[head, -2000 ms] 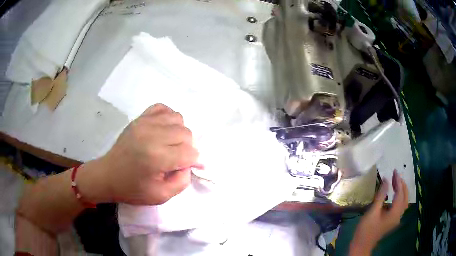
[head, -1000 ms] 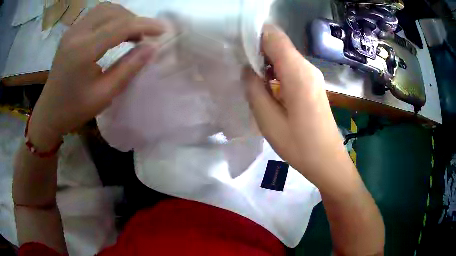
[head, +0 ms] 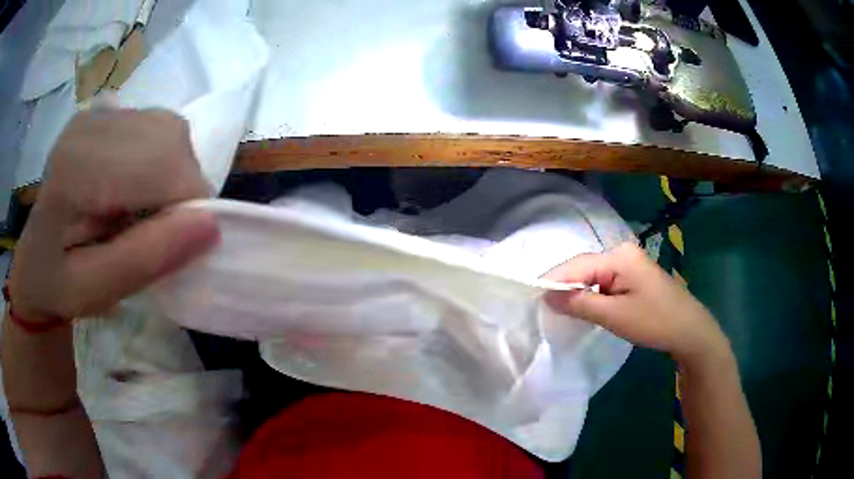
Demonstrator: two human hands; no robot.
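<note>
A white cloth garment panel (head: 375, 299) is stretched between my two hands over my lap, its upper edge running as a folded line from hand to hand. My left hand (head: 117, 215), at the left and slightly blurred, grips its left end. My right hand (head: 623, 295) pinches the edge at its right end between thumb and fingers. More of the white cloth hangs below and behind, over the lap. The dark label is not visible now.
The pale table's brown front edge (head: 375, 152) lies beyond the cloth. The machine's lit metal foot area (head: 609, 42) is at upper right. White pieces (head: 201, 79) and tan card pieces (head: 103, 70) lie at upper left. Green floor with yellow-black tape (head: 678, 253) is at right.
The cloth has come off the machine table to the lap. Both hands now hold its edge stretched sideways; my right hand, empty at first, has moved onto it. The view has tilted down.
</note>
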